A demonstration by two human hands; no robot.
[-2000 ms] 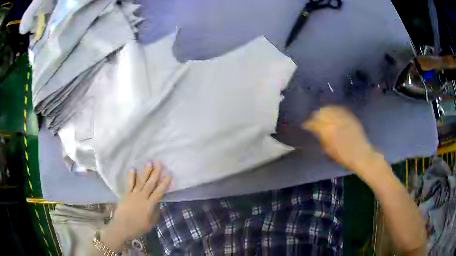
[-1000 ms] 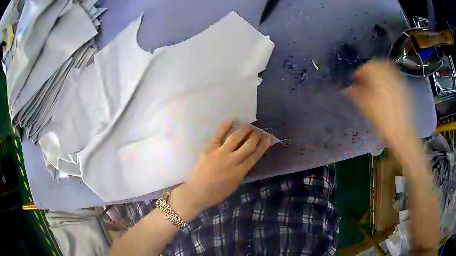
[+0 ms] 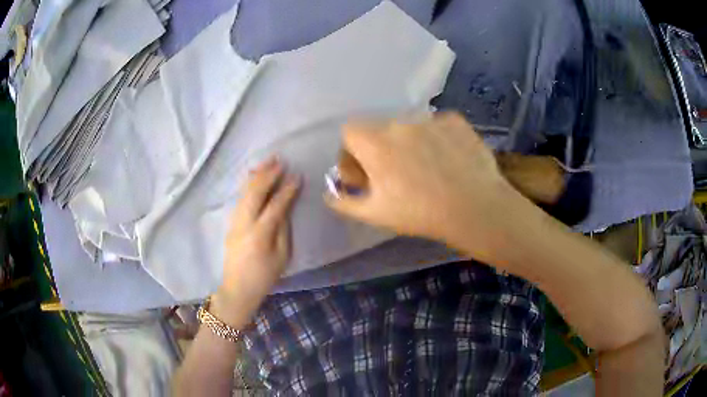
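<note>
A light grey garment panel (image 3: 325, 85) lies spread on the blue-grey pressing table, its near edge along the table's front. My left hand (image 3: 260, 225) rests on the panel with nothing gripped. My right hand (image 3: 422, 182) is closed round the handle of the steam iron (image 3: 535, 177) over the panel's right part. The iron's wooden part shows right of my wrist and a small shiny part shows at my fingers. My hand hides most of the iron, and blur covers its edges, so its contact with the cloth cannot be told.
A stack of grey panels (image 3: 81, 85) with fanned edges lies at the table's far left. The metal iron rest (image 3: 686, 85) is at the right edge. A dark hose (image 3: 583, 77) runs down from the far edge. Grey cloth lies in carts below, left (image 3: 128, 349) and right (image 3: 682, 287).
My right hand has taken the iron off its rest and brought it left over the panel. My left hand has moved left along the cloth. The view has shifted slightly.
</note>
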